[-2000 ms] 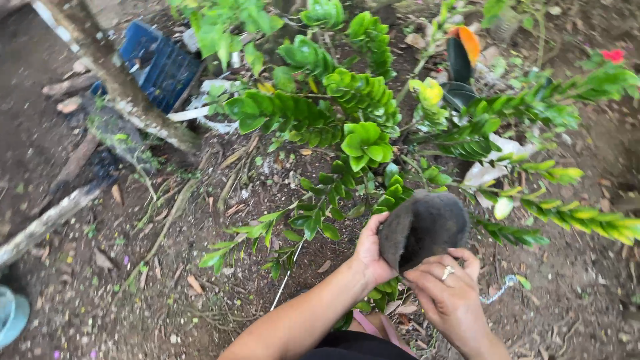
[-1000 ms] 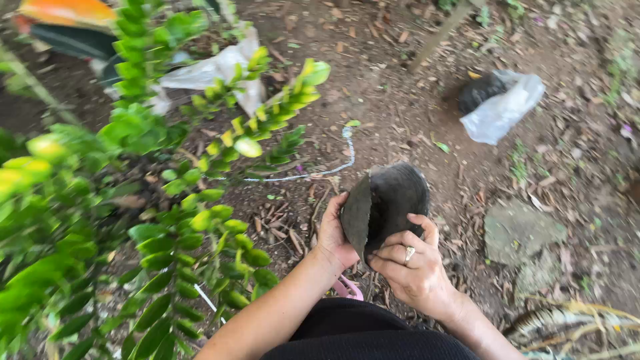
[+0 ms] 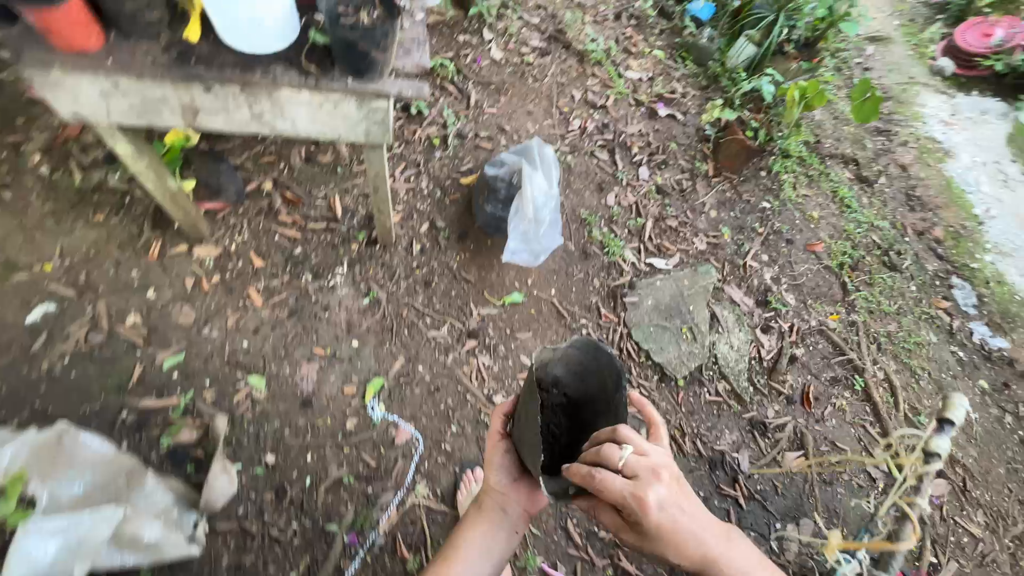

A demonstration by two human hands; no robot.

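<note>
A dark, flexible pot or grow bag point(image 3: 578, 400), its mouth opened toward the camera, is held at the lower middle of the head view. My left hand point(image 3: 512, 468) grips its left side, with the fingers mostly behind it. On the lower right side, my right hand point(image 3: 632, 480), wearing a ring, has its fingers at the rim. The inside looks dark, and I cannot tell whether anything lies in it. Beyond it on the soil stands a dark bag or pot point(image 3: 494, 196) with a clear plastic bag point(image 3: 534, 204) against its right side.
A wooden table point(image 3: 232, 108) with pots stands at the upper left. Flat stones point(image 3: 672, 320) lie right of centre. A rope point(image 3: 408, 472) and a plastic sheet point(image 3: 104, 504) are on the ground at left. A stick with tangled string point(image 3: 920, 472) rises at lower right.
The view has swung far to the right, away from the leafy plant to the table and open ground. Both hands still hold the dark pot or bag.
</note>
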